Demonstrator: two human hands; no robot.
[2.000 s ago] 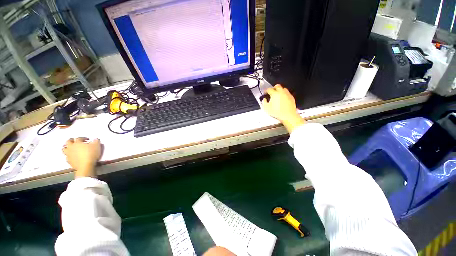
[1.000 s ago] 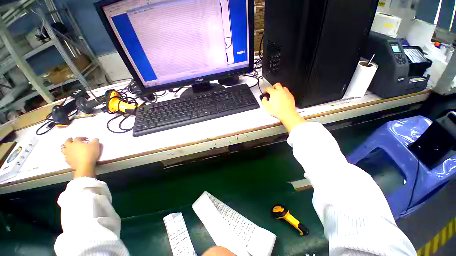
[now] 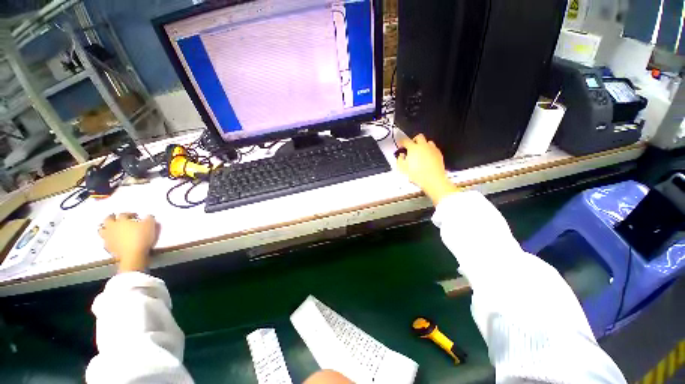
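Observation:
My right hand [image 3: 423, 166] is curled over the small black mouse [image 3: 400, 152], mostly hidden under it, beside the tower. My left hand [image 3: 129, 235] rests on the white bench at the left and holds nothing. The monitor [image 3: 263, 71] shows a pale window on blue. The black keyboard [image 3: 300, 172] lies between my hands. A folded printed label strip [image 3: 349, 343] and a narrower printed strip [image 3: 268, 357] lie on the green surface below the bench. A yellow and black tool, perhaps a scanner [image 3: 438, 340], lies right of them.
A yellow scanner [image 3: 185, 163] and dark corded devices [image 3: 101, 180] stand left of the keyboard. The black tower [image 3: 469, 82], white roll [image 3: 541, 127] and label printer [image 3: 595, 109] stand at the right. A purple stool [image 3: 582, 225] with a black device is below right. The bench edge [image 3: 315, 222] runs across.
The whole view has shifted slightly down in the picture. My hands keep their places on the mouse and the bench.

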